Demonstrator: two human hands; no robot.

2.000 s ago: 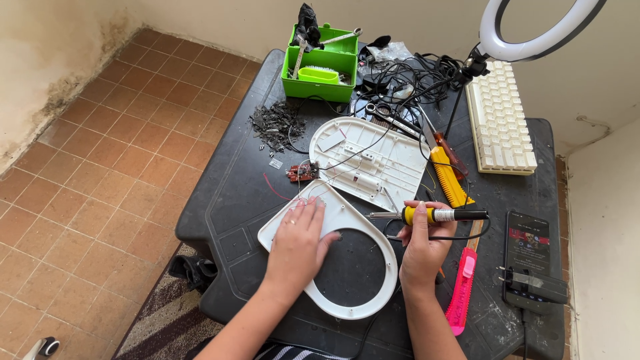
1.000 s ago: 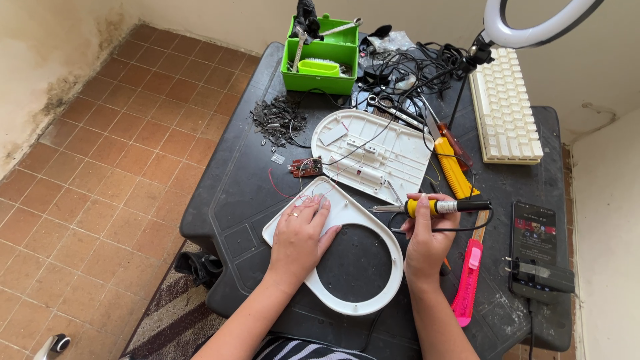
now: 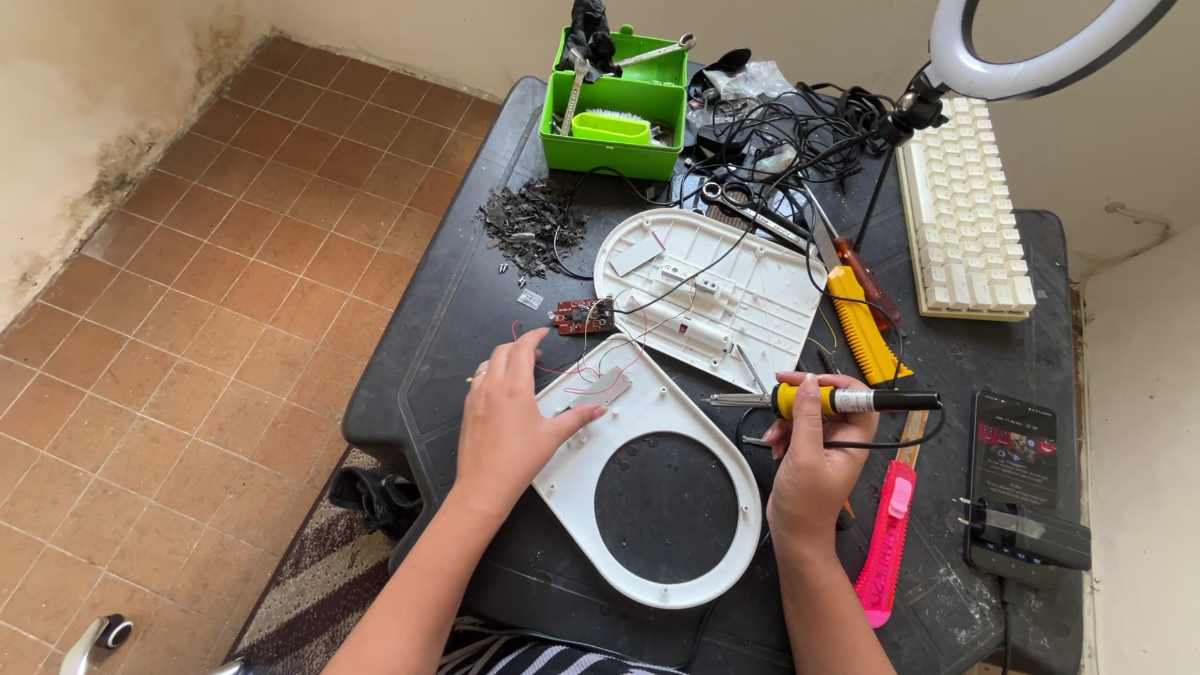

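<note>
My right hand (image 3: 816,450) grips a yellow and black soldering iron (image 3: 825,400), its metal tip pointing left above the table. My left hand (image 3: 511,412) has its fingers apart at the left edge of a white plastic housing with a round opening (image 3: 581,469); whether it touches the edge cannot be told. Thin wires and a grey piece (image 3: 600,389) lie on the housing's upper part. A small red circuit board (image 3: 583,317) lies just above, with wires attached. Behind is a second white housing half (image 3: 712,291), ribbed inside.
A green toolbox (image 3: 611,155), black scraps (image 3: 532,227) and tangled black cables (image 3: 797,131) are at the back. At the right are a white keyboard (image 3: 966,206), a yellow-handled tool (image 3: 862,323), a pink utility knife (image 3: 886,544) and a phone (image 3: 1012,459). A ring light (image 3: 1031,80) overhangs the back right.
My left hand has moved left from the upper part of the front housing, exposing the grey piece and wires. My right hand still holds the soldering iron.
</note>
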